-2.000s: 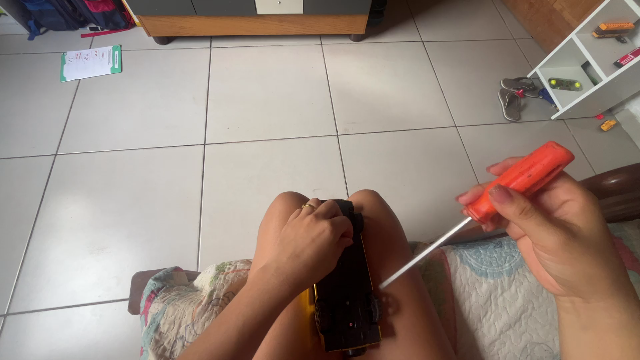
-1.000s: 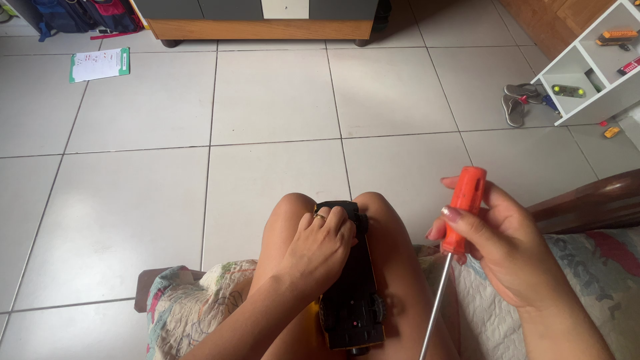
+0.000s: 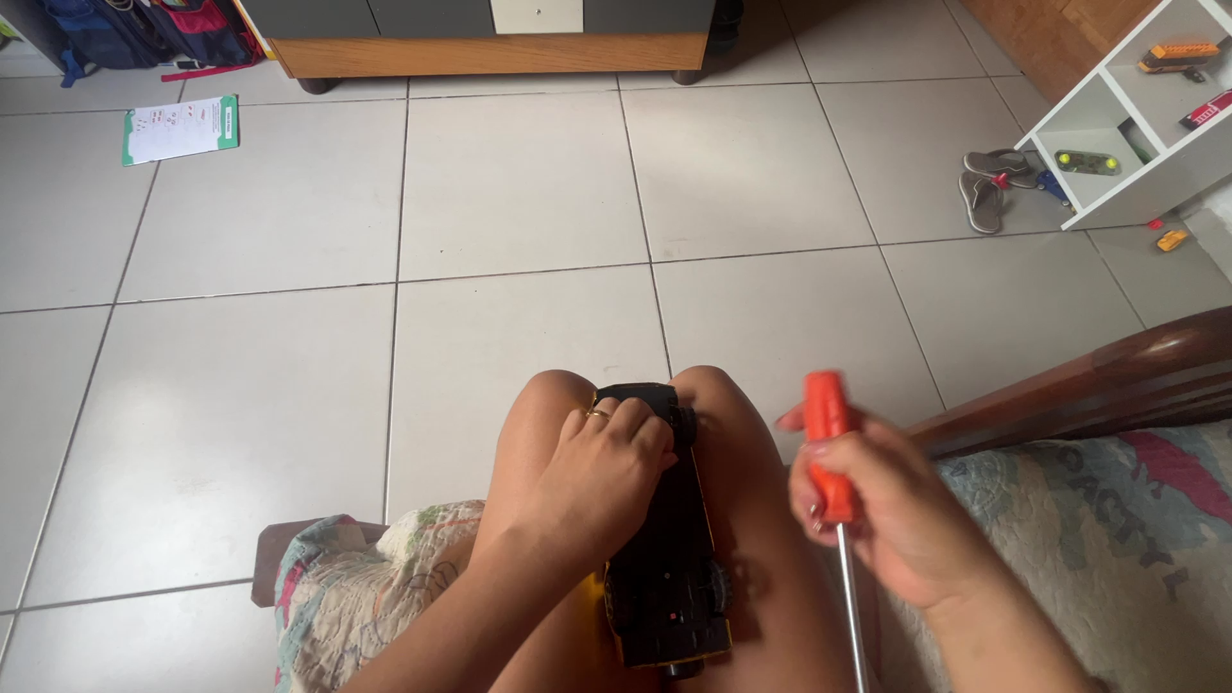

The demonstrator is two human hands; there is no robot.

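Note:
A toy vehicle [image 3: 664, 577] lies upside down between my thighs, its black underside and wheels facing up and a little yellow body showing at the edges. My left hand [image 3: 616, 462], with a ring on one finger, rests on the far end of the toy, fingers curled; whatever is under the fingertips is hidden. To the right, my right hand [image 3: 876, 491] grips the orange-red handle of a screwdriver [image 3: 830, 443]. The metal shaft points down toward the bottom edge of the view, apart from the toy, and its tip is out of view.
I sit on a seat with a wooden armrest [image 3: 1078, 375] and a patterned quilted cover [image 3: 1078, 520]. On the tiled floor lie a printed sheet [image 3: 181, 130] and sandals [image 3: 984, 197]. A white shelf [image 3: 1107, 96] with toys stands at right, a low cabinet [image 3: 491, 56] ahead.
The screwdriver has swung from a slant toward the toy to nearly upright in the view, shaft downward. My right hand has moved left since one second ago. My left hand stays on the toy.

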